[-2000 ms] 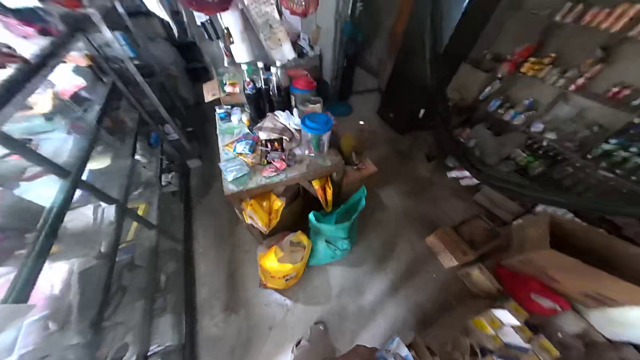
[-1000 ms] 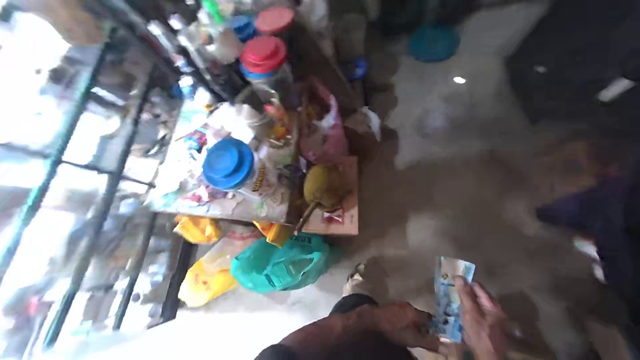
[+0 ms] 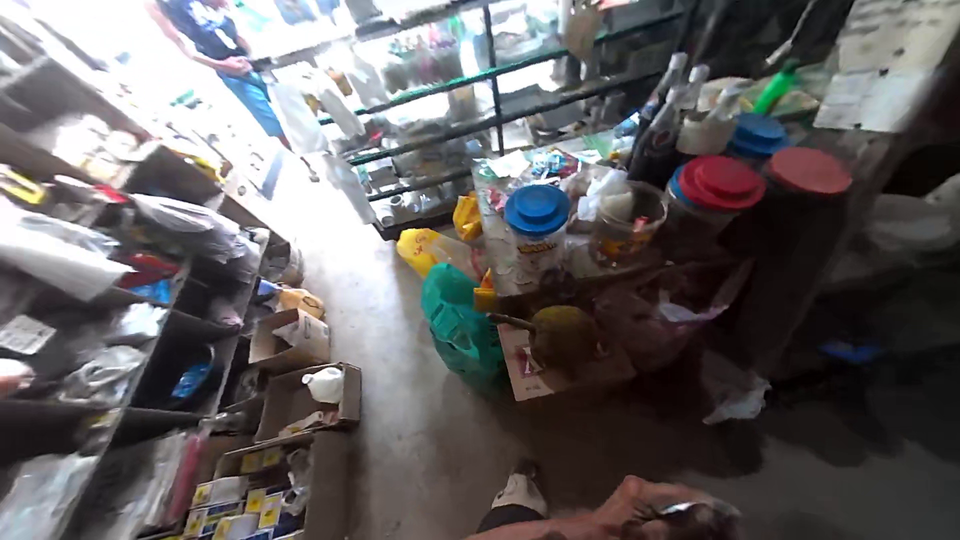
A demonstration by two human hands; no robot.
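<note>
My left hand (image 3: 637, 499) is at the bottom edge, with the forearm reaching in from the left. It is blurred and partly cut off; a small pale, shiny thing shows against its fingers, but what it is cannot be told. A dark blurred shape beside it may be my right hand; its outline and fingers cannot be made out. Above the hands, a round greenish-brown fruit or gourd with a stick-like stem (image 3: 564, 337) rests on a flattened cardboard piece (image 3: 525, 371). A green plastic bag (image 3: 457, 326) stands left of it.
A cluttered table (image 3: 504, 259) holds a blue-lidded jar (image 3: 537, 214), a red-lidded jar (image 3: 716, 187) and bottles. Shelves (image 3: 169, 319) and cardboard boxes (image 3: 352, 401) line the left. Glass-fronted shelving (image 3: 450, 135) stands behind, with a person (image 3: 217, 45) beyond. Grey concrete floor (image 3: 397, 375) lies between.
The view has swung strongly. One second ago both hands were together around a bluish banknote; now the hands are lower in view and blurred, and the banknote cannot be made out.
</note>
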